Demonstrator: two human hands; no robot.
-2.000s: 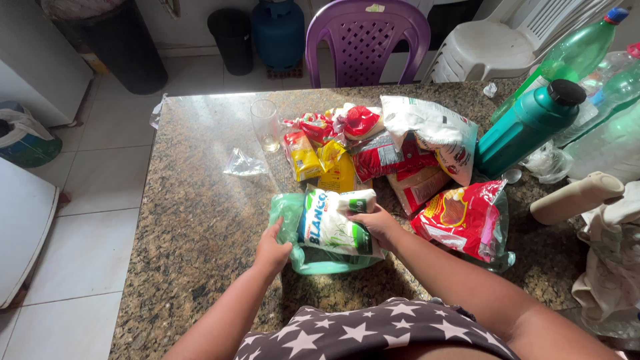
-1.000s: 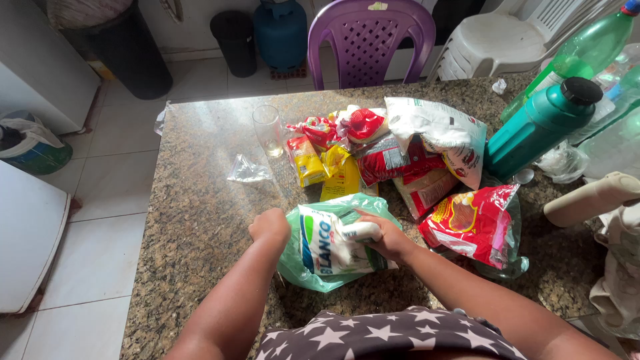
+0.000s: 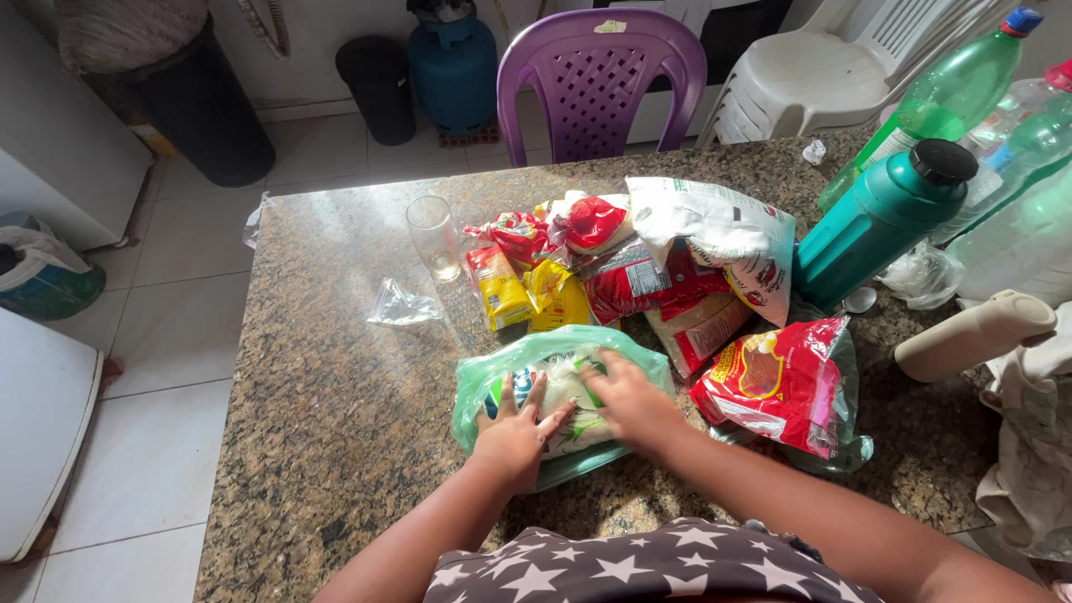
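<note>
A white plastic packet with green and blue print (image 3: 569,402) lies inside a thin green plastic bag (image 3: 477,368) near the front of the granite table. My left hand (image 3: 515,431) rests on the packet's left part, fingers spread. On its upper right part lies my right hand (image 3: 632,398), fingers spread too. Just behind the bag are yellow packets (image 3: 559,301), a red packet (image 3: 641,280), a packet with tan contents (image 3: 699,331) and a large white packet (image 3: 720,234). A red packet with a yellow emblem (image 3: 775,381) lies right of my right hand.
A drinking glass (image 3: 434,243) and a crumpled clear plastic bag (image 3: 404,303) are at the back left. To the right stand a teal thermos (image 3: 879,222), a green plastic bottle (image 3: 946,92) and a beige bottle (image 3: 971,335). A purple chair (image 3: 601,84) is behind the granite table (image 3: 335,402).
The packet now lies lower inside the green bag, with the bag's rim around it. Both hands have moved onto the packet and lie spread; before, the left was at the bag's edge and the right gripped the packet.
</note>
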